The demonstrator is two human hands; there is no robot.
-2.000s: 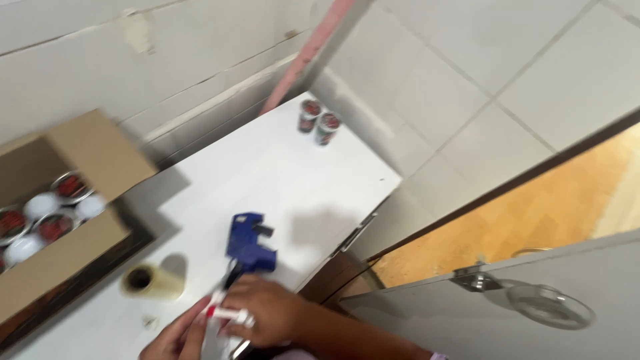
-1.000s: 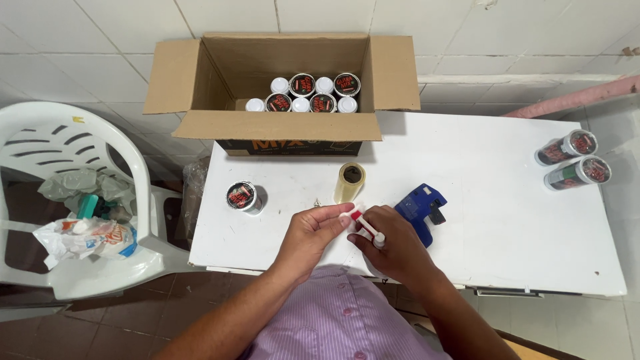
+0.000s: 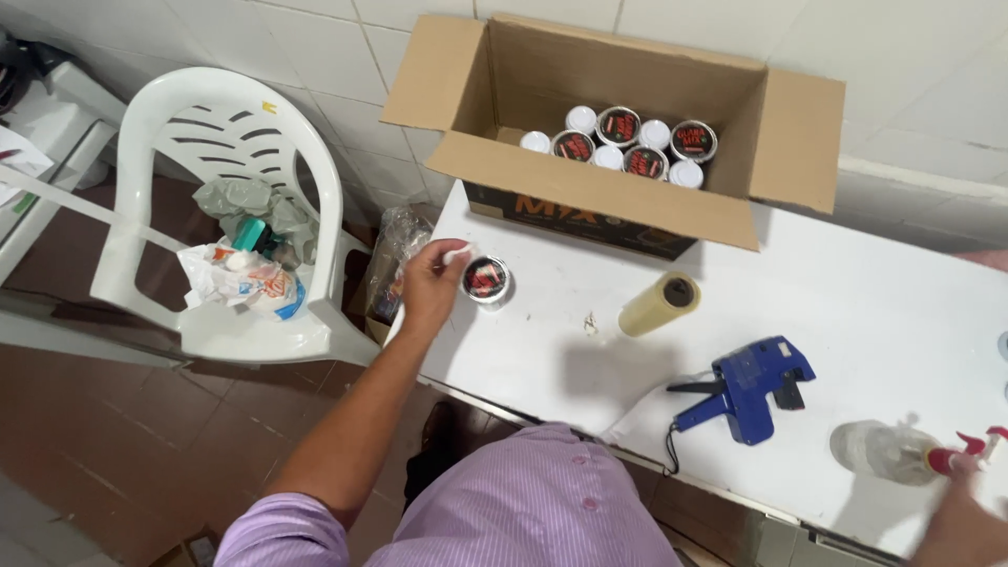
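Note:
My left hand (image 3: 431, 287) pinches a small white piece, maybe tissue, just left of a lidded cup (image 3: 487, 280) with a black and red top. At the lower right, my blurred right hand (image 3: 965, 512) is at the red head of a clear spray bottle (image 3: 882, 452), which looks tilted or lying. A blue price labelling gun (image 3: 744, 390) lies on the white table (image 3: 535, 362) between my hands. Behind it lies a roll of clear tape or film (image 3: 660, 304).
An open cardboard box (image 3: 622, 201) at the back holds several similar cups and white-capped containers. At the left, a white plastic chair (image 3: 331, 197) carries plastic bags (image 3: 244, 276). A tiled wall runs behind the table.
My hands have moved apart: the left one to the cup at the left, the right one to the spray bottle. They were together near the roll before. The view has shifted.

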